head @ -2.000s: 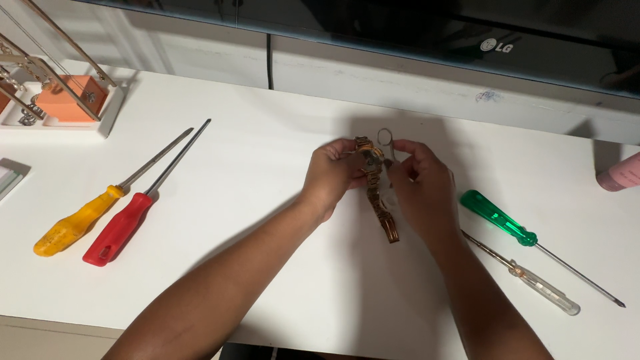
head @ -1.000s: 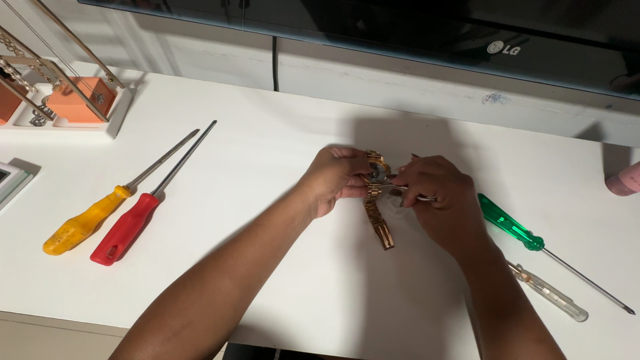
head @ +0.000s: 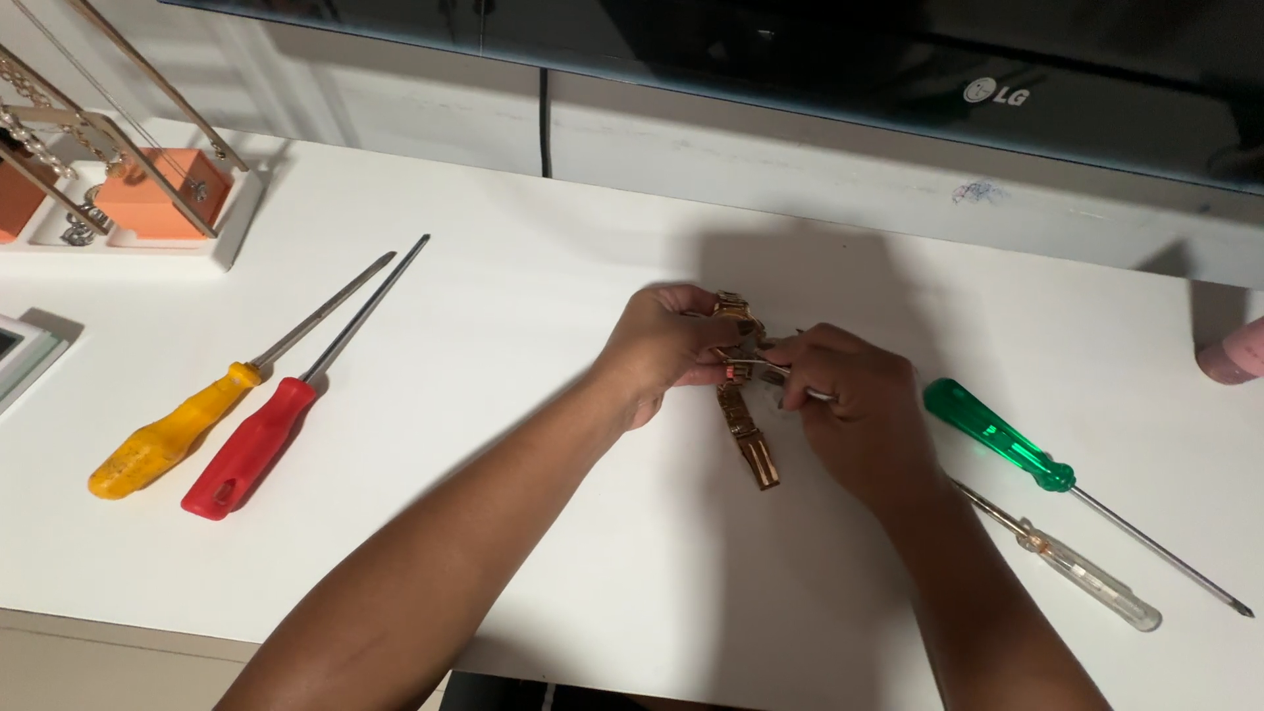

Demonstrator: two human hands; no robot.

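Note:
My left hand (head: 664, 351) grips a gold-coloured wristwatch with a metal link band (head: 748, 439), whose band hangs down toward the front of the table. The watch head is partly hidden by my fingers. In my right hand (head: 849, 395) is a thin metal tool (head: 768, 365), its narrow end against the watch near my left fingertips. The tool's exact kind cannot be told. Right of my right hand lie a green-handled screwdriver (head: 999, 434) and a clear-handled screwdriver (head: 1091, 578), the latter partly behind my forearm. On the left lie a yellow-handled screwdriver (head: 178, 430) and a red-handled screwdriver (head: 252, 444).
A white jewellery tray (head: 232, 232) with orange boxes and hanging necklaces stands at the back left. An LG screen (head: 790, 79) spans the back above the white table (head: 474, 346). A pink cylindrical object (head: 1234, 354) is at the right edge, and a pale flat object (head: 30, 355) at the left.
Two seconds ago my right hand held a piece with a ring end upright beside the watch. Since then that hand has turned, and a thin tool now lies across toward the watch.

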